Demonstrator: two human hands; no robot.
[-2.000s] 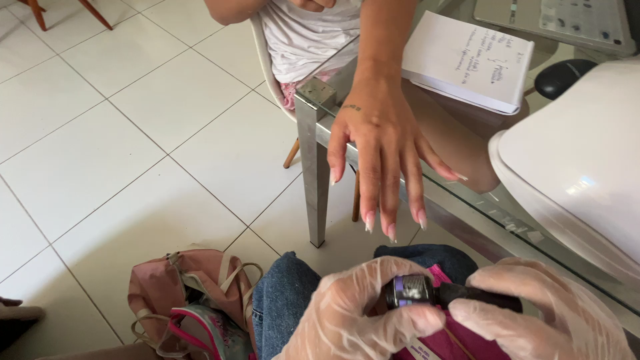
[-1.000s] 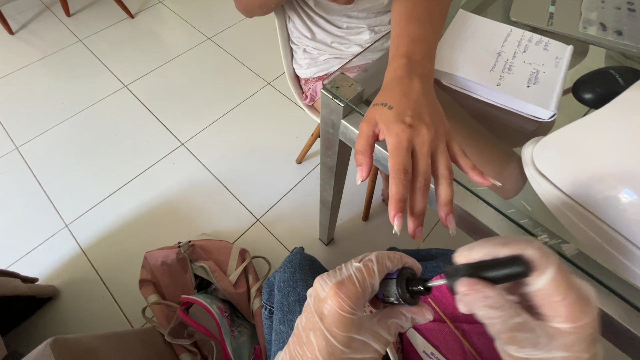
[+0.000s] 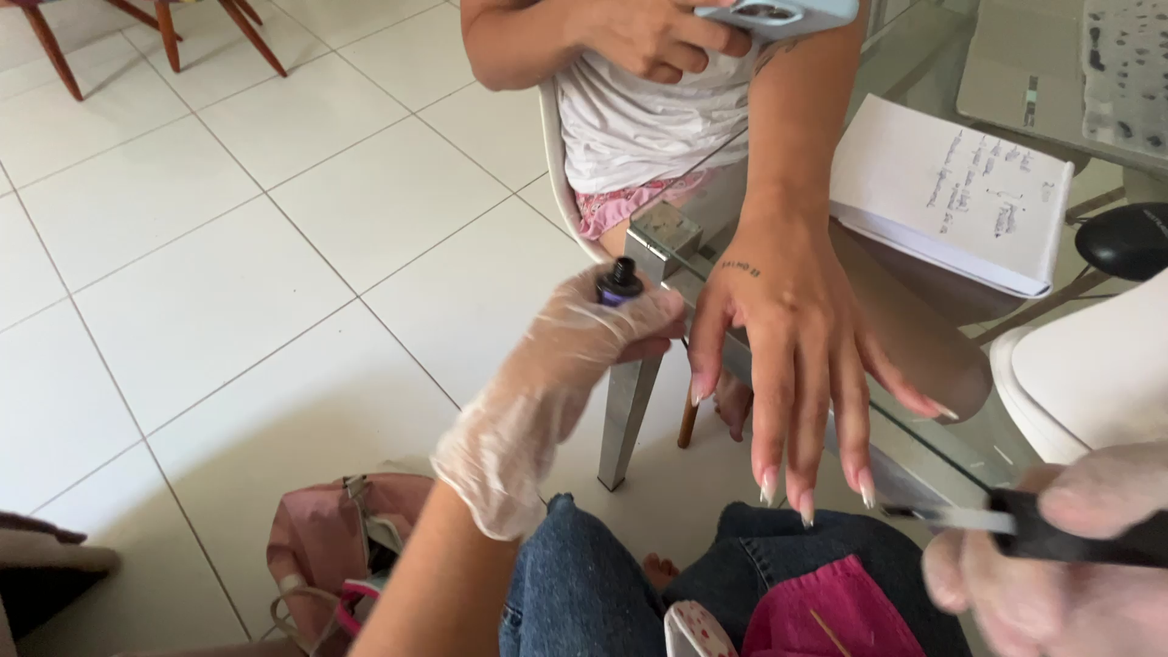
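My left hand [image 3: 584, 365], in a clear glove, holds an uncapped nail polish bottle [image 3: 619, 285] upright, close beside the other person's thumb. In my gloved right hand [image 3: 1049, 547], at the lower right and blurred, is the black cap with its applicator brush [image 3: 949, 518], whose tip points left near the other person's fingertips. The other person's hand [image 3: 794, 310] hangs palm down over the table edge, fingers spread, with long pointed nails. That person's other hand [image 3: 662, 36] holds a light blue phone [image 3: 785, 14].
A glass table [image 3: 912, 383] with a metal leg [image 3: 630, 415] carries an open notebook [image 3: 949, 196] with handwriting, a black mouse-like object [image 3: 1127, 241] and a white rounded device [image 3: 1095, 365]. A pink bag [image 3: 315, 529] lies on the tiled floor. Magenta cloth [image 3: 835, 611] rests on my lap.
The applicator has come out of the bottle. My left hand has moved up with the bottle towards the other person's thumb, while my right hand has moved right with the applicator. The phone has come into view.
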